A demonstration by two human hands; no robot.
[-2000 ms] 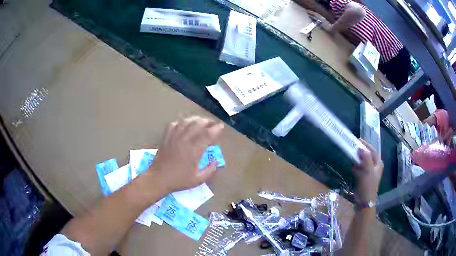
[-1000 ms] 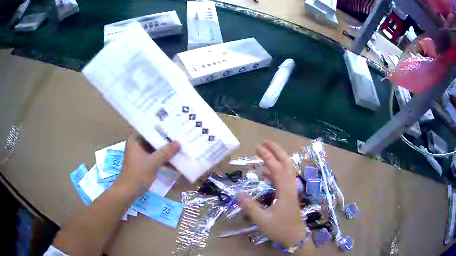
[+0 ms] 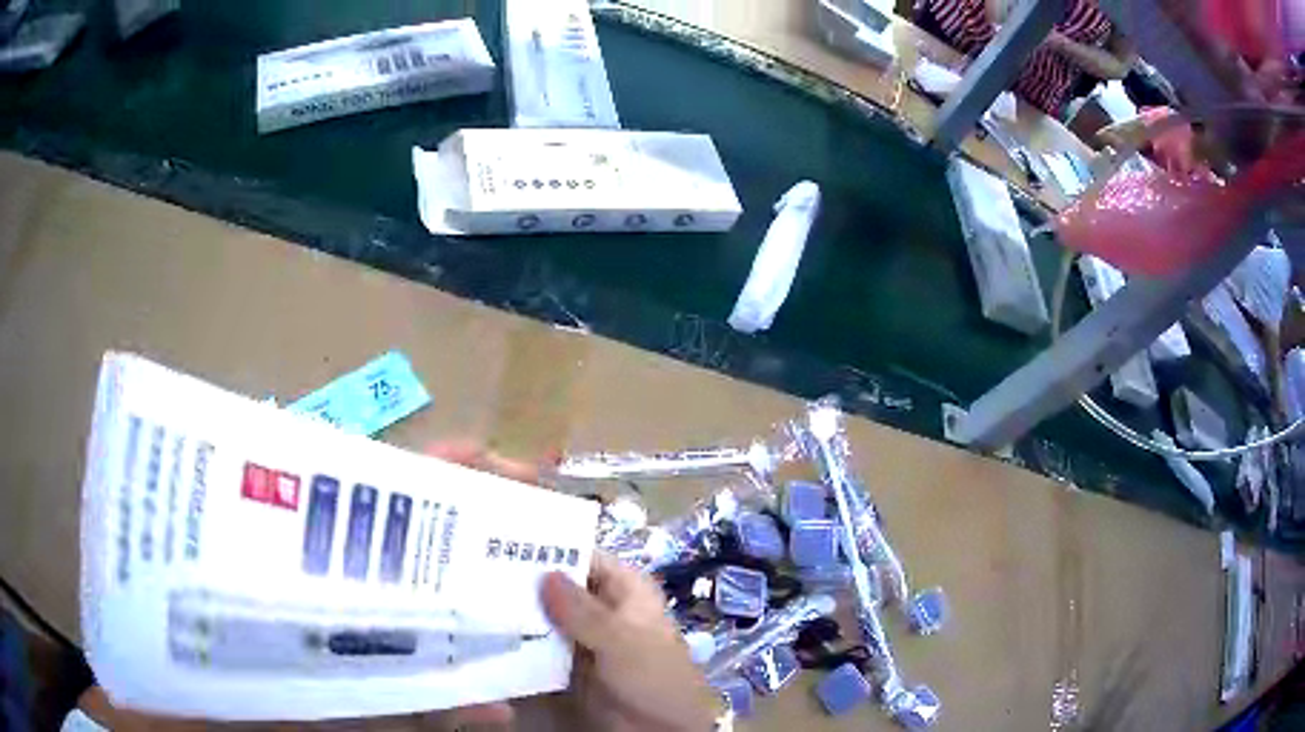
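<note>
A white retail box [image 3: 344,558] with a printed device picture and dark bars is held up close at the lower left. My right hand [image 3: 630,644] grips its right end, thumb on the printed face. My left hand [image 3: 494,461] is mostly hidden behind the box; blurred fingers show above its top edge. A light blue card [image 3: 375,396] lies on the brown bench behind the box. Clear-wrapped sticks [image 3: 854,529], bluish-purple square parts [image 3: 816,543] and dark cables [image 3: 826,644] lie in a loose pile right of my right hand.
The green belt [image 3: 658,286] crosses behind the bench with several white boxes [image 3: 601,182] and a white sleeve [image 3: 777,258]. A grey metal upright [image 3: 1052,358] and a hanging red-pink plastic piece [image 3: 1159,208] are at the right. A person in a striped top [image 3: 966,26] is beyond the belt.
The box has moved down and left and shows another printed face. My right hand has moved left from above the pile onto the box. The box now hides most of the blue cards and papers.
</note>
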